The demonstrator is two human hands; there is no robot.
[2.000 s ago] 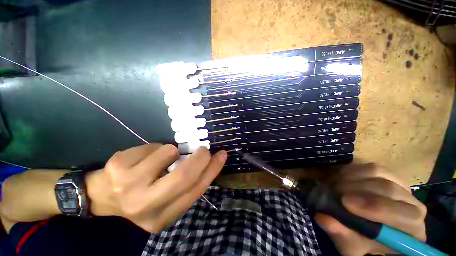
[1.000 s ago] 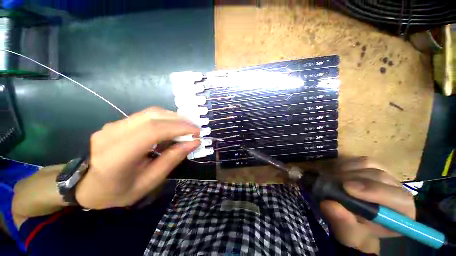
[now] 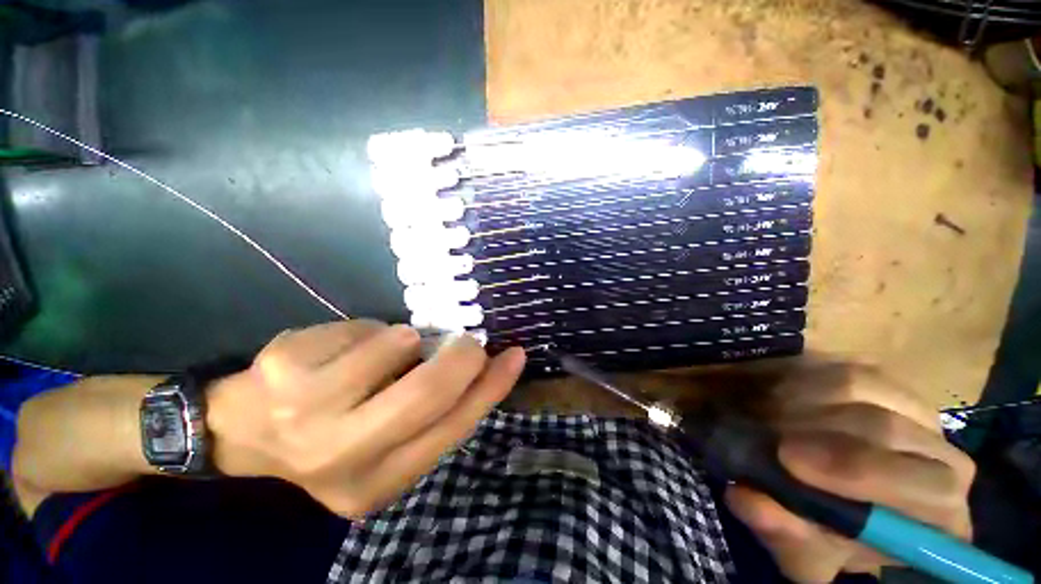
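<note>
The black PCB panel (image 3: 651, 251) lies on the tan work board, with white leaded components (image 3: 432, 245) lined up past its left edge and thin leads onto the strips. My left hand (image 3: 365, 411) is at the panel's lower left corner, fingertips closed around a white component there. Solder wire (image 3: 228, 225) runs from this hand to the upper left. My right hand (image 3: 856, 468) holds the soldering iron (image 3: 788, 473); its tip touches or hovers just over the panel's lower strips, right of my left fingertips. The left fingers partly hide the lowest components.
The tan work board (image 3: 662, 57) lies over the dark green mat (image 3: 274, 69). Part of a black fan grille (image 3: 982, 14) shows at the top right. A grey object (image 3: 57, 97) stands at the upper left. A checked cloth (image 3: 537, 513) is below the panel.
Since one second ago my left hand has moved right and down from holding a white part above the row to the panel's lower corner. The iron's tip stays near the lower strips. The view has shifted.
</note>
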